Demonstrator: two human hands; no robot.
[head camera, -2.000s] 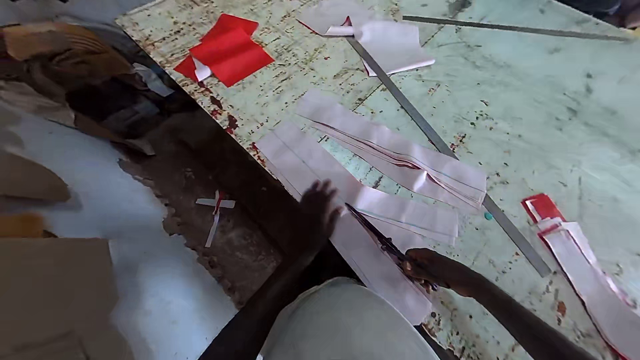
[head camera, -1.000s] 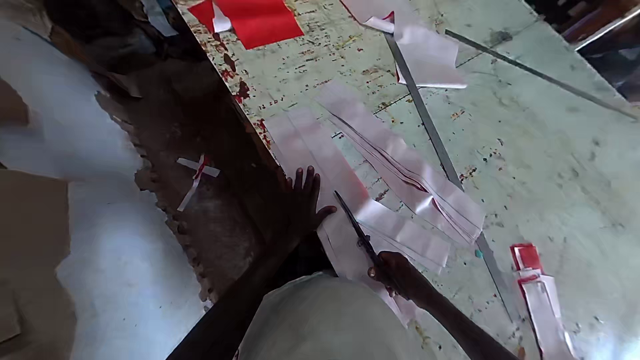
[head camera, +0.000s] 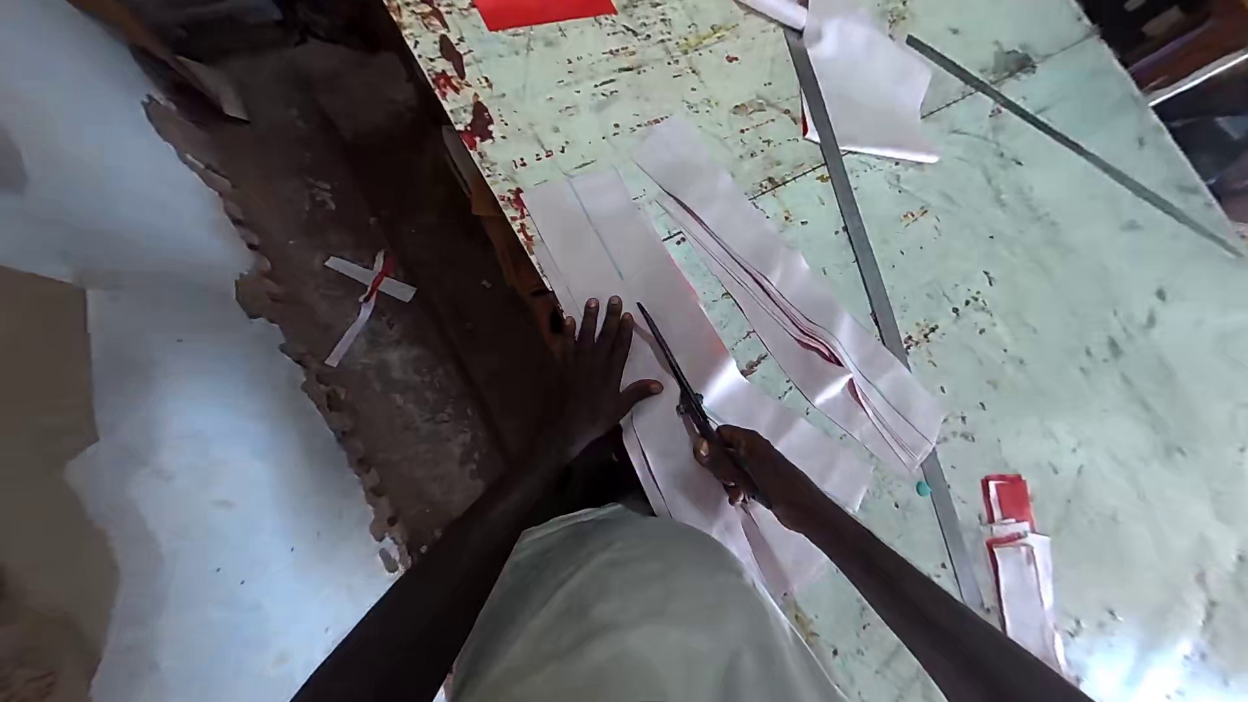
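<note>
Pale pink sheet material (head camera: 648, 283), marked with a thin blue line, lies along the table's near edge. My left hand (head camera: 597, 375) rests flat on it with the fingers spread and holds nothing. To its right, my right hand (head camera: 731, 463) grips dark metal scissors (head camera: 673, 361), whose blades point away from me over the material. The blades look closed or nearly so. A cut runs through the material near them. Beside this piece lies a layered stack of pale strips with red edges (head camera: 780, 292).
Long flat metal strips (head camera: 858, 224) lie on the worn, paint-flecked table (head camera: 1033, 341). A red piece (head camera: 546, 10) and a pale piece (head camera: 868, 88) are at the far side, a bundle of strips (head camera: 1024, 585) at the right. Crossed scraps (head camera: 370, 288) lie on the floor.
My left hand has come down onto the pale material. The scissors and my right hand have moved a little farther along it. The view has shifted.
</note>
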